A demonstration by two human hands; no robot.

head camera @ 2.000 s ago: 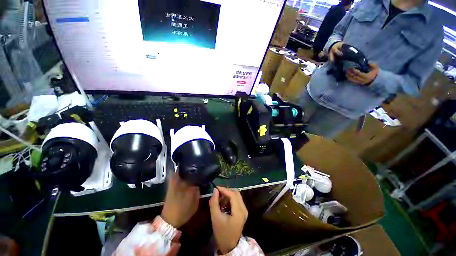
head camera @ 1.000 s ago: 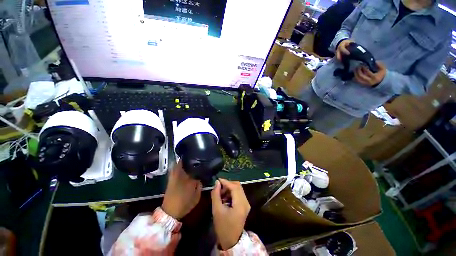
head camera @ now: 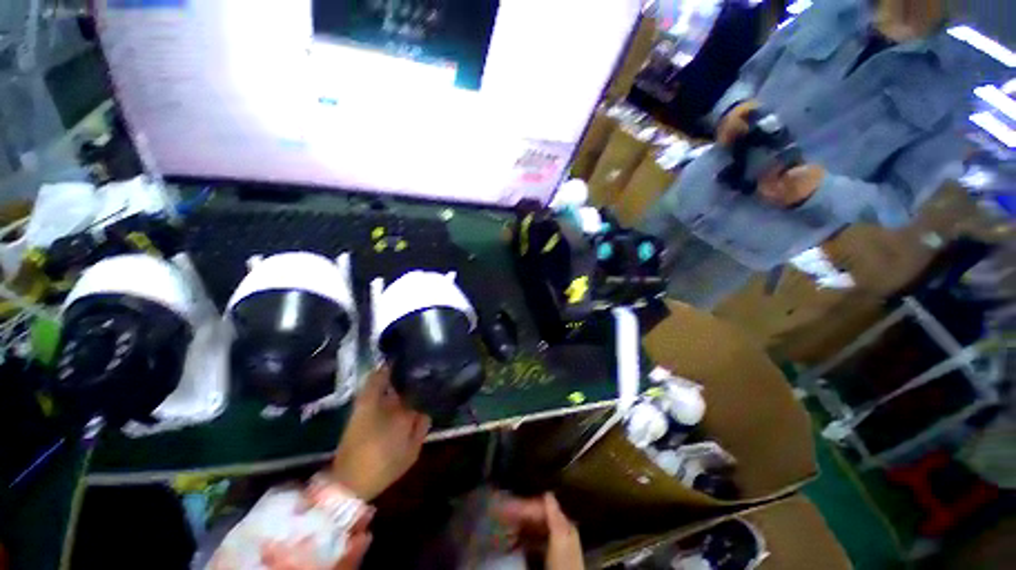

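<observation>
Three white dome cameras with black balls stand in a row on the green bench mat: a left one (head camera: 123, 345), a middle one (head camera: 290, 334) and a right one (head camera: 429, 345). My left hand (head camera: 381, 436) is at the lower left of the right camera, its fingertips against or partly behind the black ball; its grip is partly hidden. My right hand (head camera: 535, 529) is blurred and low, below the bench edge and away from the camera. Whether it holds anything cannot be told.
A wide monitor (head camera: 223, 100) stands behind a black keyboard (head camera: 301, 236). A mouse (head camera: 501, 334) and black device (head camera: 546, 273) are right of the cameras. An open carton (head camera: 735, 390) with cameras is beside the bench. A person (head camera: 824, 123) stands at right holding a dark object.
My right hand has moved down, away from the right camera's ball. My left hand stays by that camera. The whole view has shifted slightly and is more blurred.
</observation>
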